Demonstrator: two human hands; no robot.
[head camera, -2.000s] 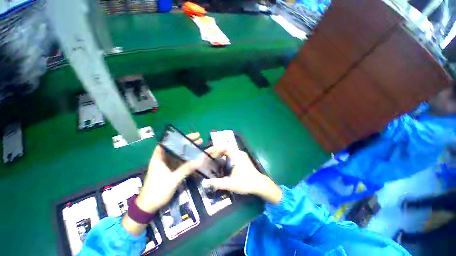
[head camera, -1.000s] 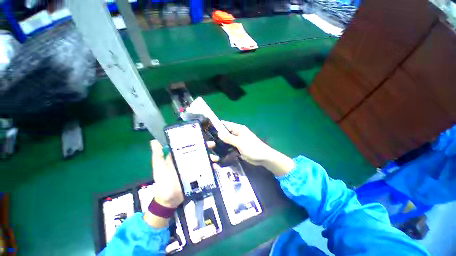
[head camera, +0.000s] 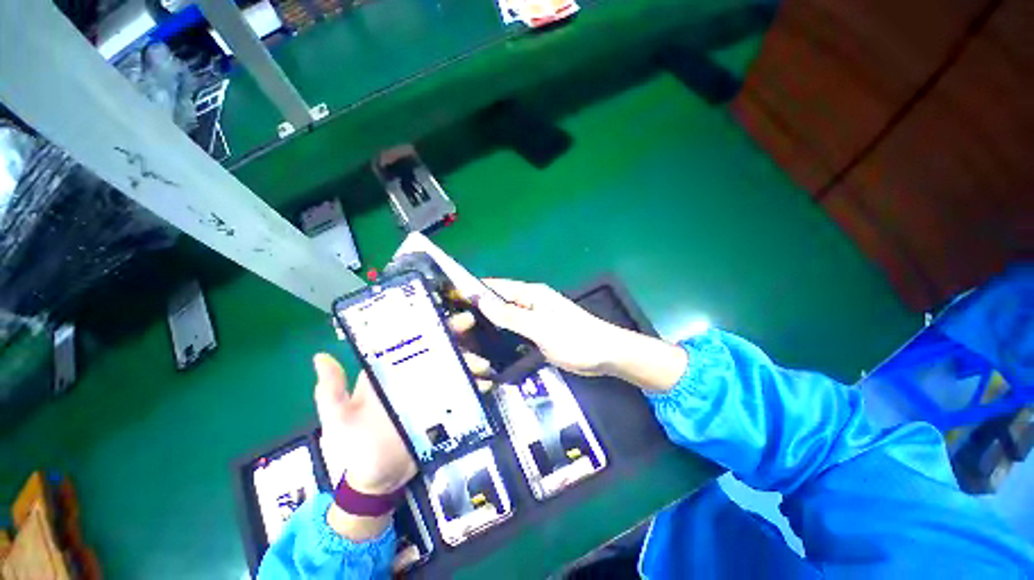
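My left hand (head camera: 369, 436), with a dark red wristband, holds a phone middle frame (head camera: 414, 363), its silvery-white side with black rim facing up. My right hand (head camera: 567, 329) holds a screen (head camera: 451, 270) by its side, pale back tilted, with a dark flex cable end near the top of the middle frame. A tiny red pull tab (head camera: 372, 275) shows beside the screen's upper end. The two parts overlap in view; whether they touch I cannot tell. Below, a black tray (head camera: 635, 419) bears several screens (head camera: 552, 436), partly hidden by my left hand and forearm.
Several middle frames (head camera: 191, 324) lie along the green bench (head camera: 125, 414). A pale metal post (head camera: 187, 204) rises in front. Black plastic-wrapped stock (head camera: 85, 227) is at left, an orange-brown object (head camera: 40, 532) at lower left, and brown boxes (head camera: 896, 147) at right.
Two seconds ago the hands were together around one dark part. Since then the right hand has lifted a screen beside the middle frame. Over the last second the parts stay held; the view has shifted.
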